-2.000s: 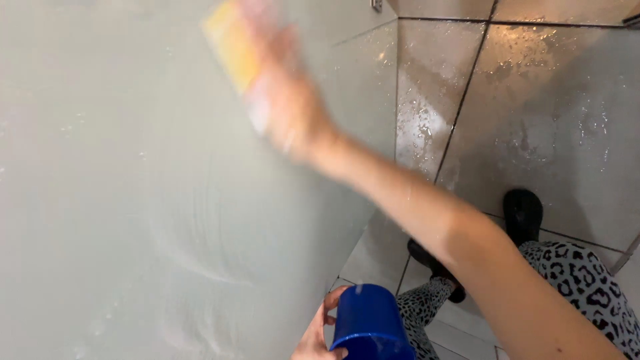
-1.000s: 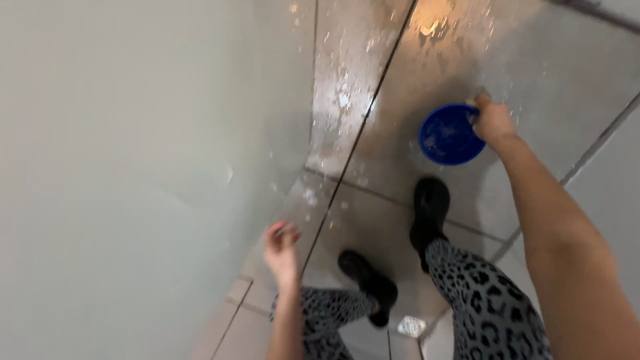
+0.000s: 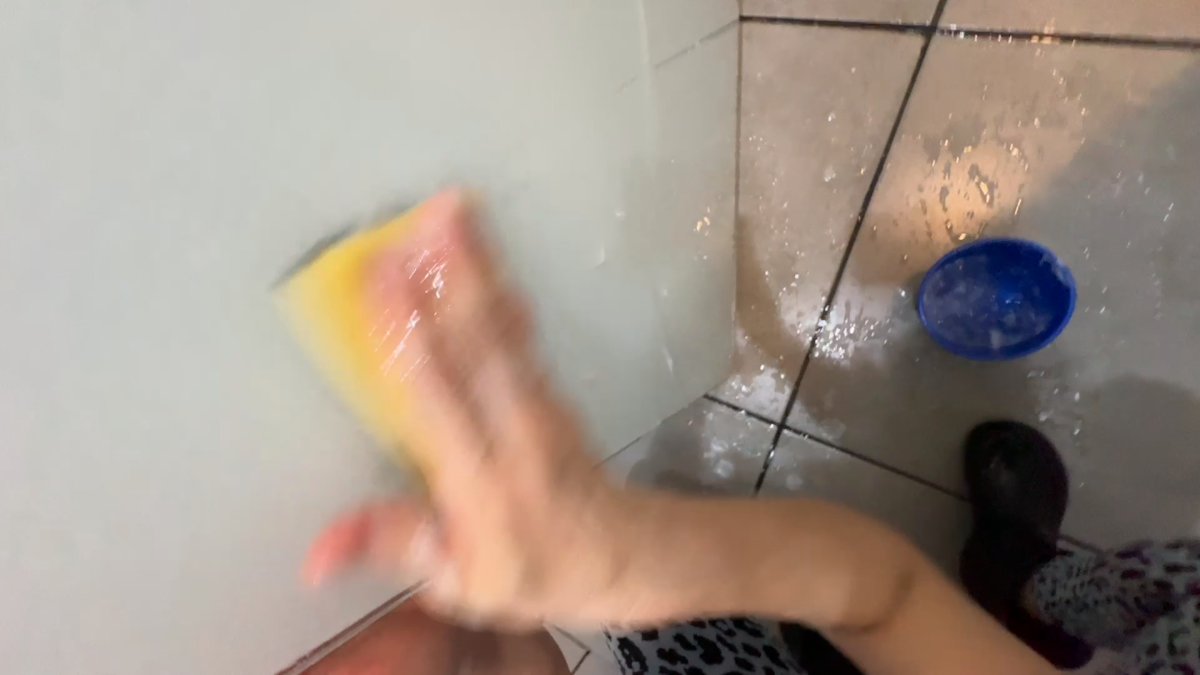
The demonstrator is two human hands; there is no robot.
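A yellow sponge [image 3: 352, 328] with a dark scouring side lies under the fingers of my right hand [image 3: 487, 422], flat against a pale, smooth panel [image 3: 169, 281]. Motion blurs the hand, and its thumb sticks out to the left, off the sponge. Wet streaks or suds show on the fingers. At the bottom, partly covered by my right wrist, is a blurred patch of skin that looks like my left hand [image 3: 431, 647]; its fingers are hidden. To the right, a blue plastic bowl [image 3: 997, 298] rests on the tiled floor, apart from both hands.
Wet beige tiles [image 3: 825, 112] with dark joints and patches of foam lie right of the panel's edge. My black shoe [image 3: 1015, 478] is below the bowl, and patterned trouser legs [image 3: 703, 647] show at the bottom. The panel fills the left side.
One second ago my right hand held the blue bowl over the floor; now the bowl is let go on the tiles. That hand has moved left onto the panel with the sponge.
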